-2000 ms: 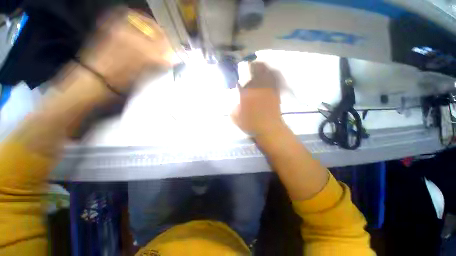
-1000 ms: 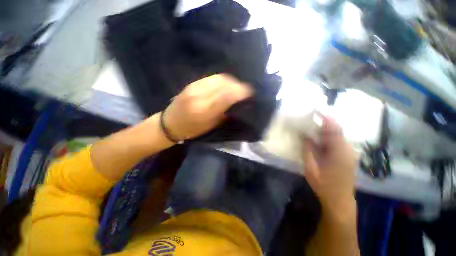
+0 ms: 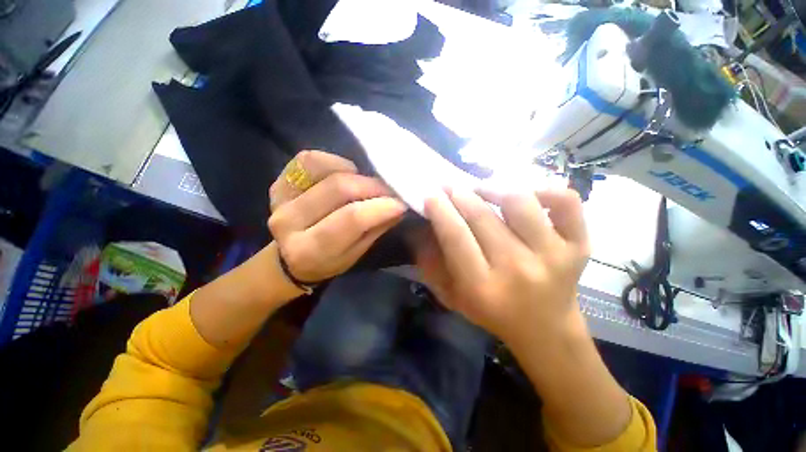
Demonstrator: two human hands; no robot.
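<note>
A black garment piece lies spread over the table's left part and hangs down over its front edge. A white piece lies on the black cloth. My left hand pinches the black cloth at the white piece's lower end. My right hand is beside it, its fingers on the white piece and the cloth edge; what its thumb holds is hidden. The white sewing machine with "JACK" lettering is right of my hands; its needle area is washed out by glare.
Black-handled scissors lie on the table right of my right hand. The ruled table edge runs along the front. A dark green tangled bundle sits on the machine. A blue basket stands below left.
The view has turned left from the needle. The black garment piece has come in front of me, and my two hands have come close together on it and the white piece.
</note>
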